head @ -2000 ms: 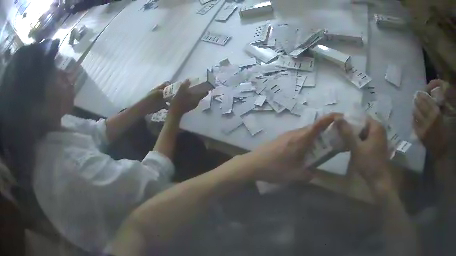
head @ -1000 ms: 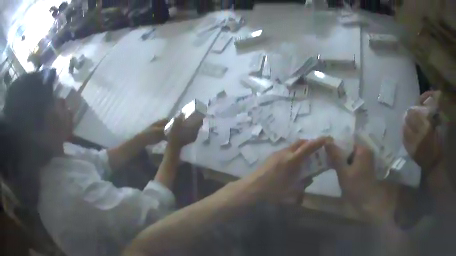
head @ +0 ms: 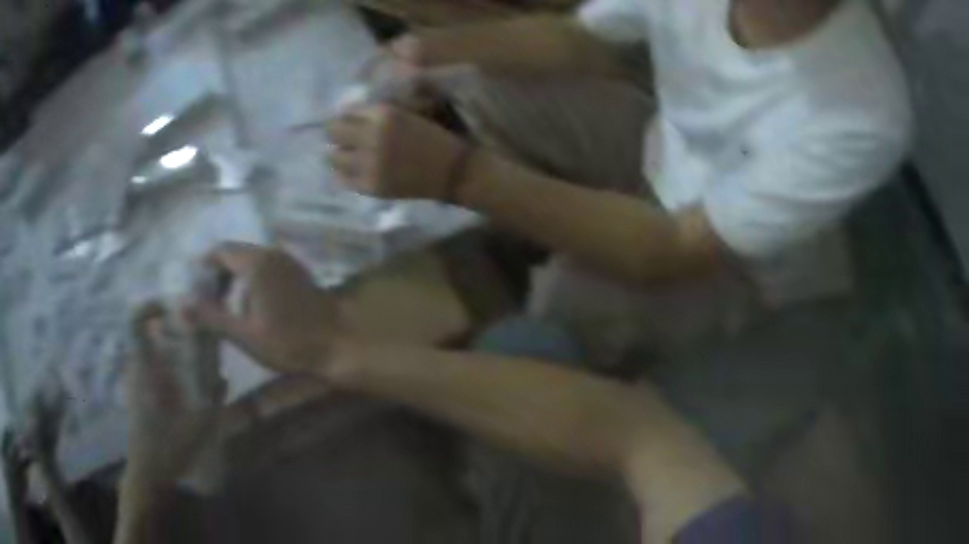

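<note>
The view is strongly blurred. My left hand (head: 170, 367) is at the lower left over the table's near edge, its fingers closed around a pale box-like item (head: 204, 367) that is mostly hidden. My right hand (head: 274, 308) is just right of it, with thumb and fingers pinching a small whitish piece (head: 204, 283) above the left fingertips. The print on both cannot be read. My right arm reaches in from the lower right.
The white table (head: 303, 74) bears blurred pale pieces and glossy boxes (head: 175, 159). A person in a white shirt (head: 786, 128) sits at the right, hands (head: 388, 149) over the table holding something whitish. Brown cardboard (head: 398, 298) lies by the near edge. Another hand or arm shows at the lower-left rim.
The view has swung right, so the table and my hands now appear at the left and the right-hand neighbour is in view. My hands stay close together around the pale items.
</note>
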